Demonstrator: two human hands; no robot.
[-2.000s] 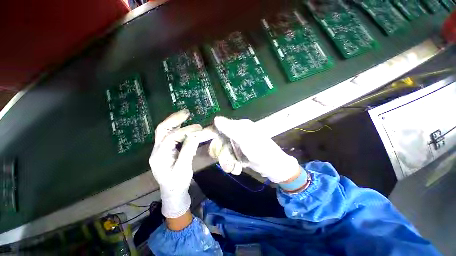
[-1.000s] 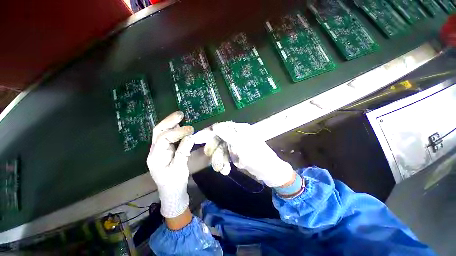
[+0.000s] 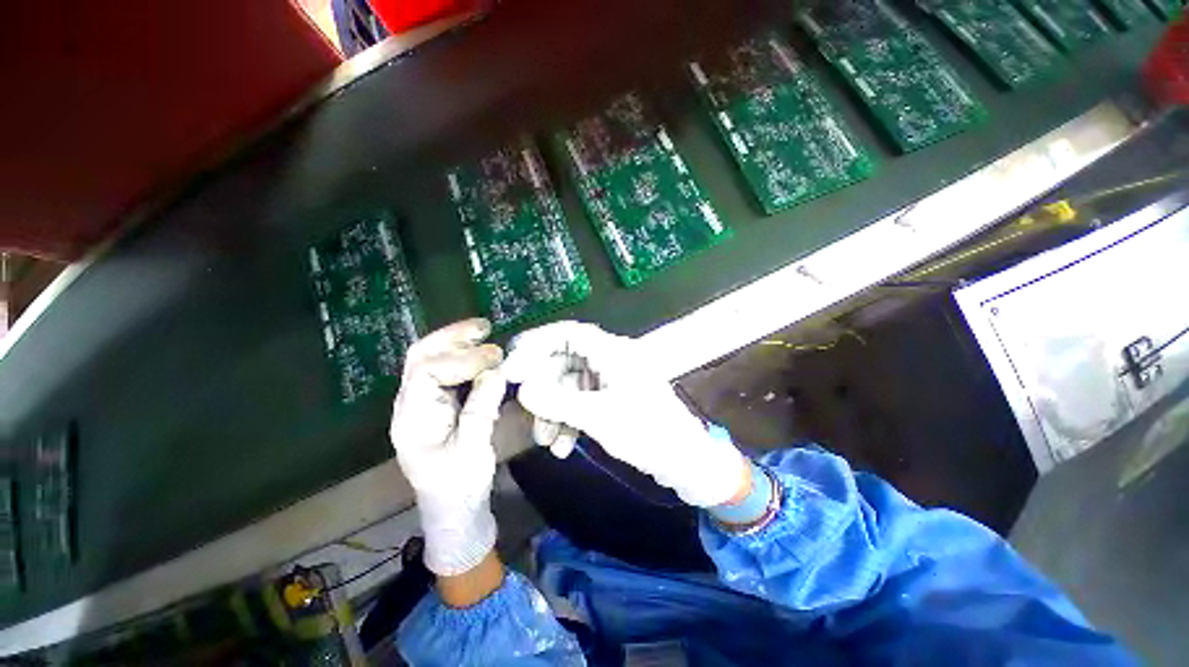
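My left hand, in a white knit glove, is raised over the conveyor's metal edge rail. My right hand, also gloved, with a light-blue wrist strap, meets it; the fingertips of both touch or nearly touch. I cannot tell whether anything small is between the fingers. Just beyond them, green printed circuit boards lie in a slanted row on the dark-green belt. The closest board lies just past my fingertips.
More boards lie toward the upper right, and others at the far left. A red panel stands behind the belt. A white panel is at right. A yellow part with a cable is at lower left. Blue sleeves show below.
My right fingers have shifted left and turned slightly against my left fingertips. A second board edge has come into view at the far left.
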